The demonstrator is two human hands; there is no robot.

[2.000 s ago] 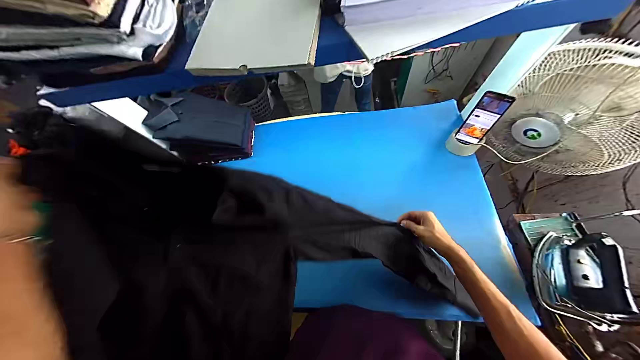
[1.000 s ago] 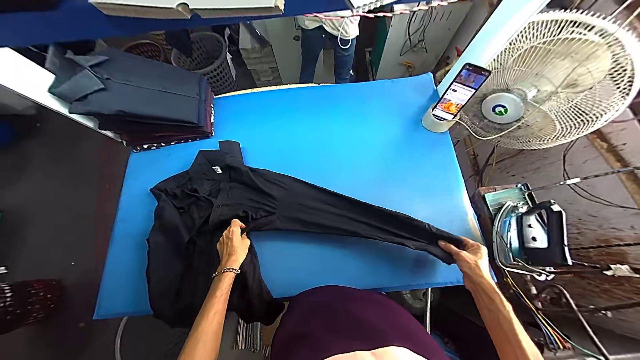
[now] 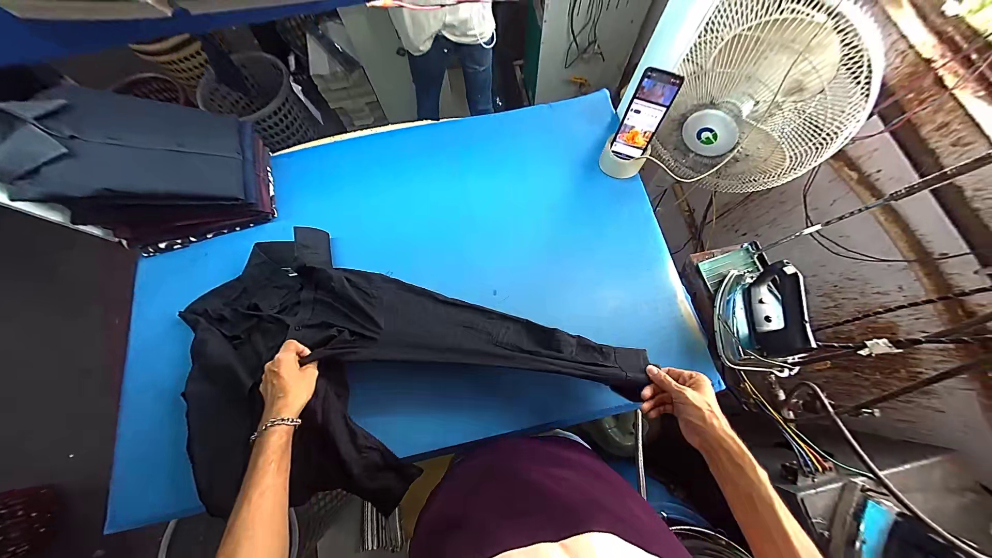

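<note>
A black collared shirt [image 3: 434, 318] lies on the blue table cover [image 3: 496, 194], its body bunched at the left and one sleeve stretched out to the right. My left hand [image 3: 288, 380], with a bracelet at the wrist, pinches the cloth near the sleeve's underarm end. My right hand [image 3: 682, 395] grips the cuff of that sleeve by the table's front right edge. Part of the shirt hangs over the front edge, close to my body.
Folded shirts [image 3: 155, 155] are stacked at the back left. A phone [image 3: 647, 112] stands in a round holder at the back right corner, beside a fan [image 3: 759, 101]. An iron [image 3: 775, 310] rests right of the table. A person [image 3: 453, 54] stands beyond the far edge.
Two seconds ago the shirt was held up at the left, blurred; it lies on the table now. My right hand has moved from partway along the sleeve to the cuff.
</note>
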